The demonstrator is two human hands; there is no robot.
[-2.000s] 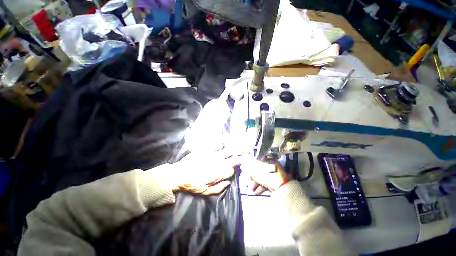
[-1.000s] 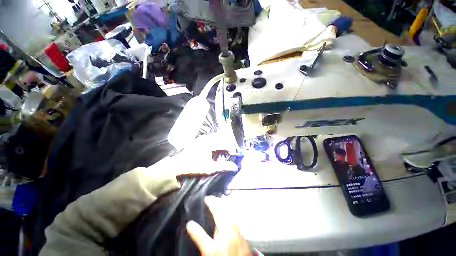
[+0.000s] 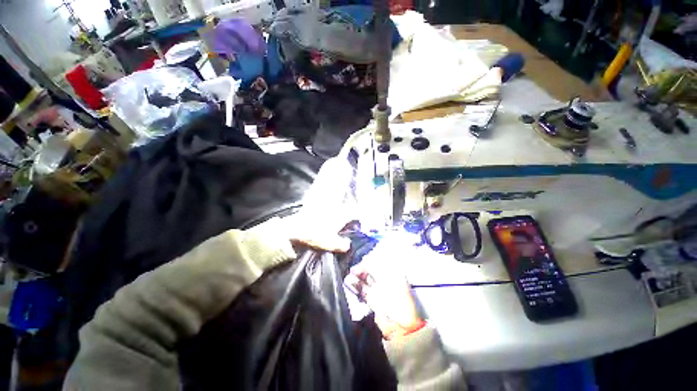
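Observation:
Black garment cloth (image 3: 183, 191) is heaped left of the white sewing machine (image 3: 489, 179) and hangs down toward me. My left hand (image 3: 325, 233) lies on the cloth just left of the needle area, fingertips pressed on its edge. My right hand (image 3: 382, 294) is just below the needle area, fingers curled at the garment's right edge; glare hides whether it grips the cloth. The presser foot (image 3: 393, 233) is washed out by the machine's light.
Black-handled scissors (image 3: 458, 235) lie right of the needle area. A smartphone (image 3: 531, 267) with a lit screen lies on the machine bed. White cloth (image 3: 443, 69) is piled behind the machine. A clear plastic bag (image 3: 164, 95) and clutter are at the back left.
My right hand left the needle area, lay open over the lower cloth, then moved up and right to the garment's edge with curled fingers. My left hand stays beside the needle.

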